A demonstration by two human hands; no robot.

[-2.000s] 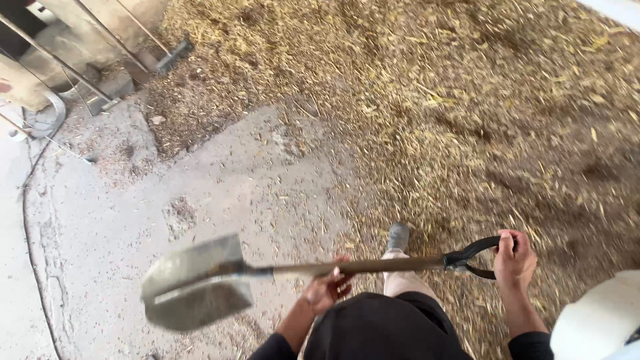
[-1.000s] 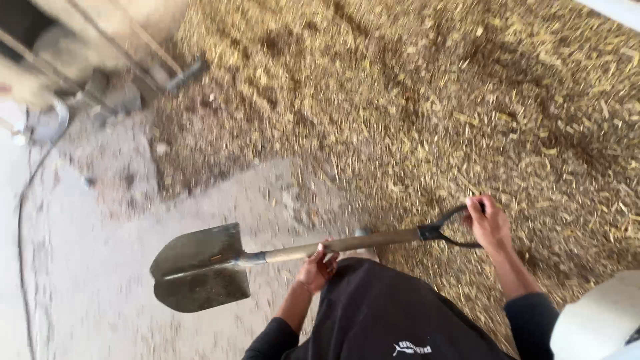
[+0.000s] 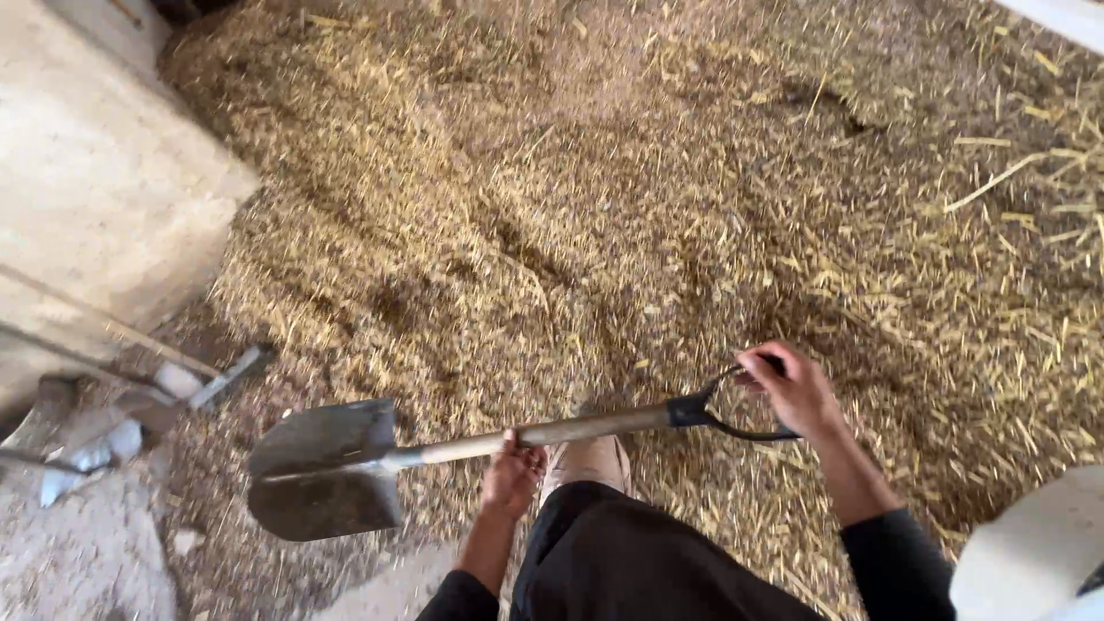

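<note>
A shovel with a metal blade (image 3: pixel 323 470), wooden shaft (image 3: pixel 595 426) and black D-shaped grip (image 3: pixel 688 410) lies across the view, held in front of my body with the blade to the left. My left hand (image 3: pixel 512 479) is closed around the shaft near its blade end. At the other end, my right hand (image 3: pixel 789 388) grasps the crossbar of the grip. The blade appears to carry no load. Chopped straw (image 3: pixel 535 241) covers the ground beneath and beyond the shovel.
At the left stands a pale wall (image 3: pixel 112 164). Long-handled tools lean beside it, one with a grey head (image 3: pixel 228 377). Concrete floor (image 3: pixel 78 552) shows at the lower left. A whitish rounded object (image 3: pixel 1035 543) is at the lower right.
The view has shifted toward the straw and the wall, with less concrete floor showing. Both hands have stayed on the shovel, which remains held crosswise.
</note>
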